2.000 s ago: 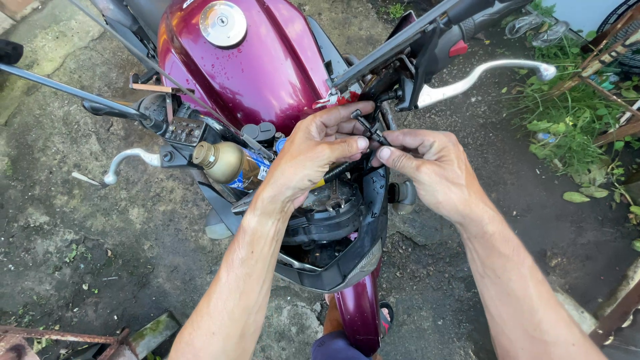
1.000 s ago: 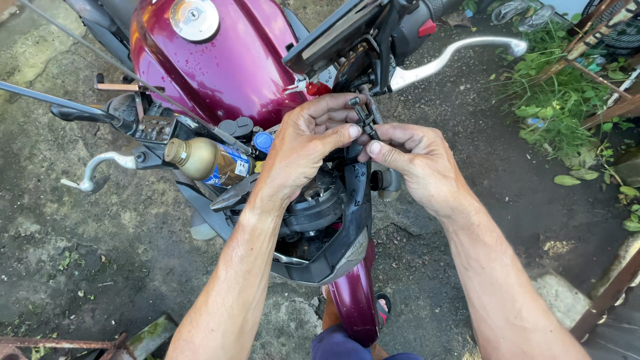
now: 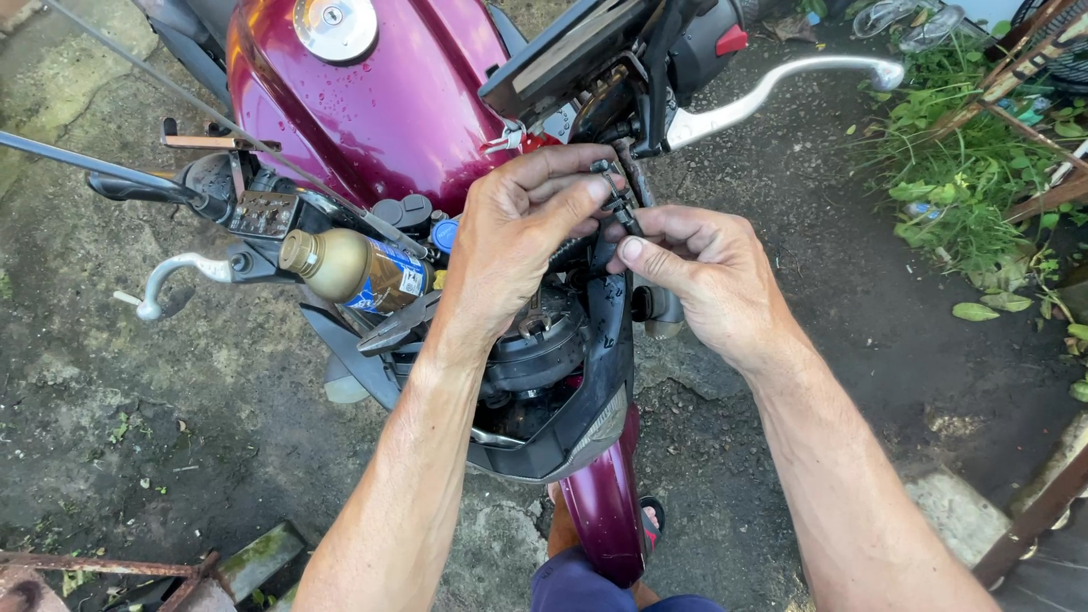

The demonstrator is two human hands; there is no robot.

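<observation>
Between my two hands is a small black metal fitting [image 3: 618, 200] with a thin bolt-like part, too small to name surely. The fingers and thumb of my left hand [image 3: 518, 229] pinch its upper end, while the thumb and forefinger of my right hand [image 3: 701, 263] grip its lower end. Both hands are above the front of a motorcycle, near the silver hand lever [image 3: 765, 93]. A gold plastic bottle [image 3: 336, 263] lies left of my left hand, beside dark plier-like jaws [image 3: 399, 325]. An open-end wrench head [image 3: 535, 321] shows on the black round housing below.
The purple fuel tank [image 3: 399, 102] with its silver cap [image 3: 335, 27] is at the top. Another lever [image 3: 187, 270] juts out on the left. A rod [image 3: 102, 166] crosses the left side. The purple front fender [image 3: 605, 518] stands over my legs. Weeds [image 3: 943, 161] grow at right.
Both hands stay together around the small fitting, with slight shifts of the fingers. The fitting is tilted somewhat differently than two seconds ago.
</observation>
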